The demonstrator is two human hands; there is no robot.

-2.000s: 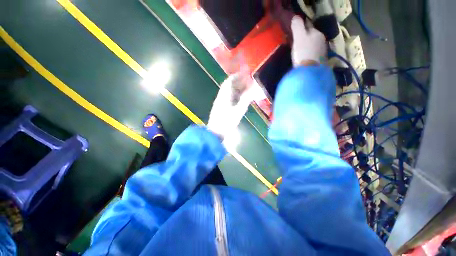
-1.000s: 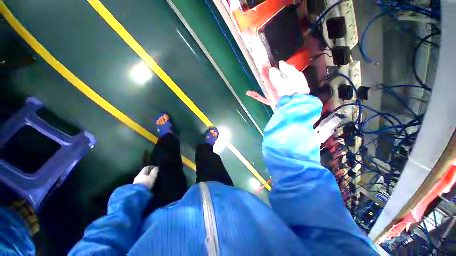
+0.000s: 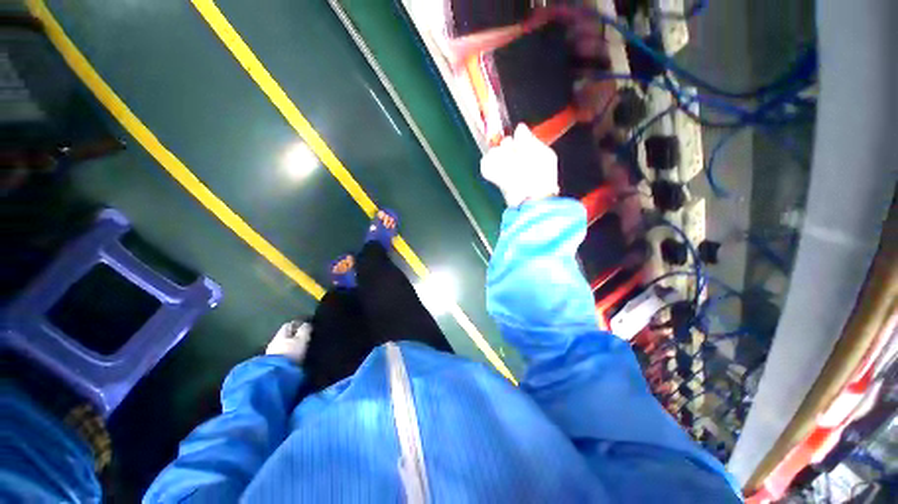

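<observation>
Red-and-black units lie in a row on the rack shelf; one dark square face (image 3: 538, 84) in a red-orange shell is just beyond my right hand. My right hand (image 3: 522, 167), white-gloved with fingers bent, is at the shelf's front edge beside the red shells. Whether it grips anything is hidden. My left hand (image 3: 288, 340), also gloved, hangs low by my leg, small in view, with no object visible in it.
Power strips (image 3: 689, 148) with black adapters (image 3: 662, 152) and tangled blue cables (image 3: 724, 177) run behind the units. A white label (image 3: 638, 312) lies among them. A grey rack post (image 3: 837, 197) stands right. A blue stool (image 3: 108, 305) and part of a person (image 3: 44, 443) are left.
My left hand left the shelf and dropped to my side. My right hand came off the cable side to the shelf's front edge. The view has shifted along the rack.
</observation>
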